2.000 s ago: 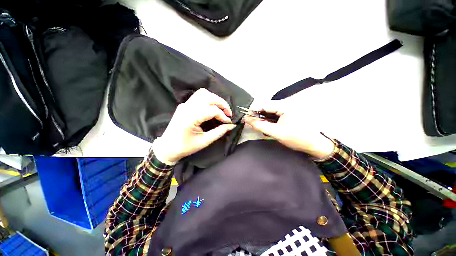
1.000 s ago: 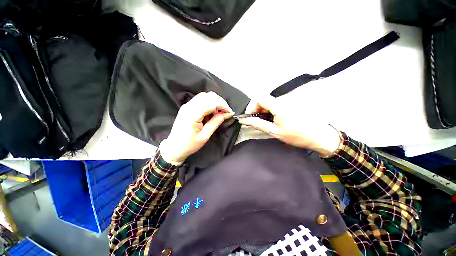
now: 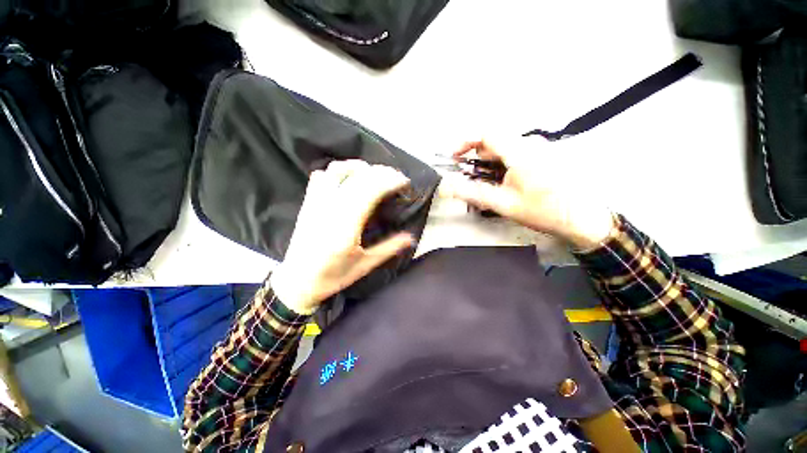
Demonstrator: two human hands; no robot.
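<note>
A floppy black-grey pouch (image 3: 257, 150) lies in front of the apron, its corner pointing right. My left hand (image 3: 349, 230) rests on the pouch's near right part, thumb apart from the fingers, with fabric between them. My right hand (image 3: 518, 190) is just right of the pouch corner, not touching it. It holds small thread snips (image 3: 482, 170) with a dark handle; the short blades point left and look apart. The fingertips of my left hand are partly hidden against the fabric.
Black backpacks (image 3: 133, 150) lie on the white table (image 3: 531, 53) at the left. A black webbing strip (image 3: 633, 95) lies beyond my right hand. Another black pouch (image 3: 380, 40) is at the far side, and more black pieces (image 3: 783, 133) at the right. A blue bin (image 3: 124, 345) stands below left.
My right hand with the snips has moved right and away from my left fingertips. My left thumb and fingers have spread. The right hand now covers the near end of the webbing strip.
</note>
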